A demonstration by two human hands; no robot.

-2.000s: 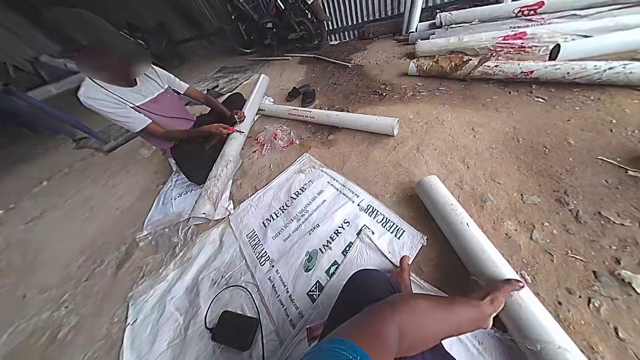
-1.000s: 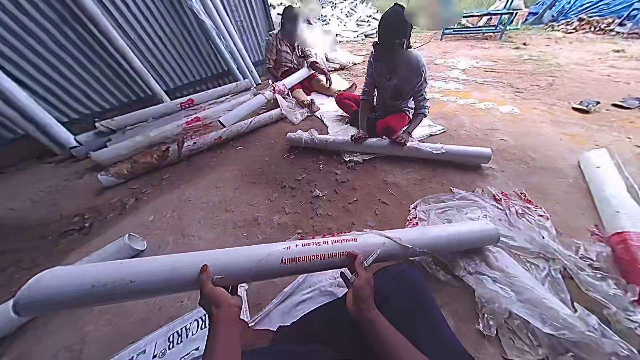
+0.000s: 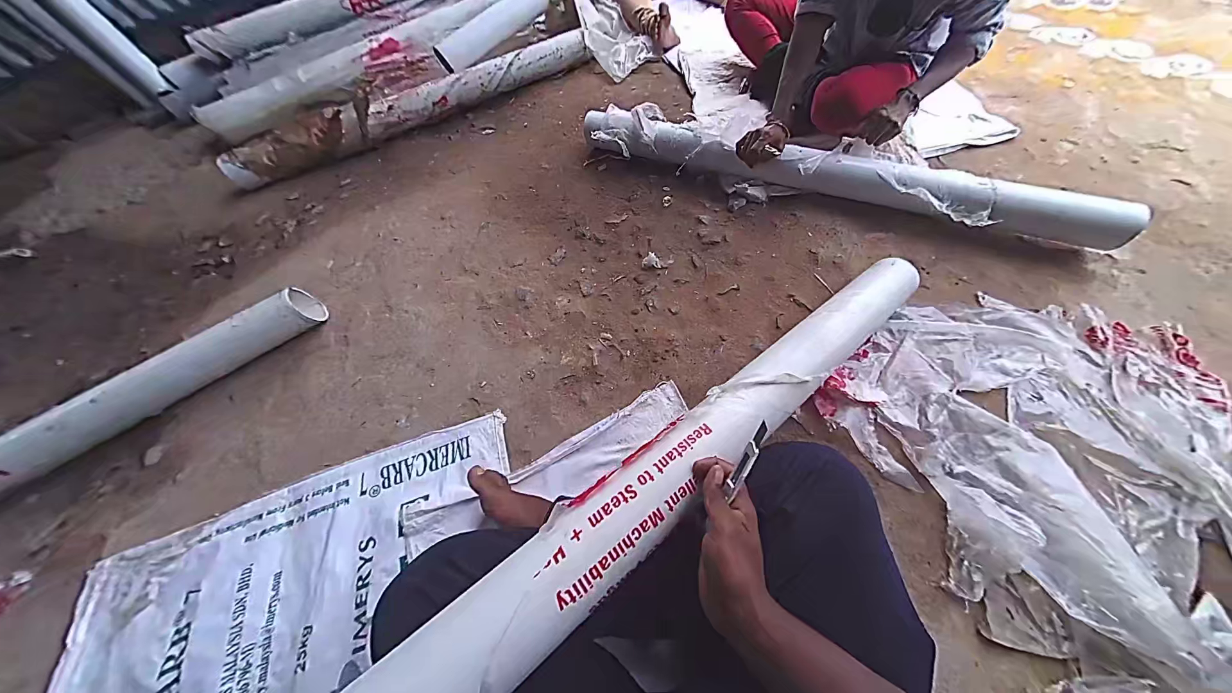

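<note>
A long white pipe (image 3: 626, 520) with red print and clear film around it lies slantwise across my lap, from bottom left to upper right. The film is loose and rucked near its far end. My right hand (image 3: 730, 553) holds a small cutter knife (image 3: 747, 460) against the near side of the pipe, beside the red print. The blade points up and away from me. My left hand is not in view; the pipe's near end runs out of the frame.
A printed woven sack (image 3: 279, 568) lies at left, beside my bare foot (image 3: 510, 499). Torn film (image 3: 1039, 462) is heaped at right. Another pipe (image 3: 154, 385) lies left. A co-worker's hands (image 3: 818, 135) rest on a film-covered pipe (image 3: 1039, 207). More pipes (image 3: 385, 87) are piled at upper left.
The pipe, level across my lap a second ago, now slants, its far end pointing away. My left hand was under it and has left the view. The view has tilted down.
</note>
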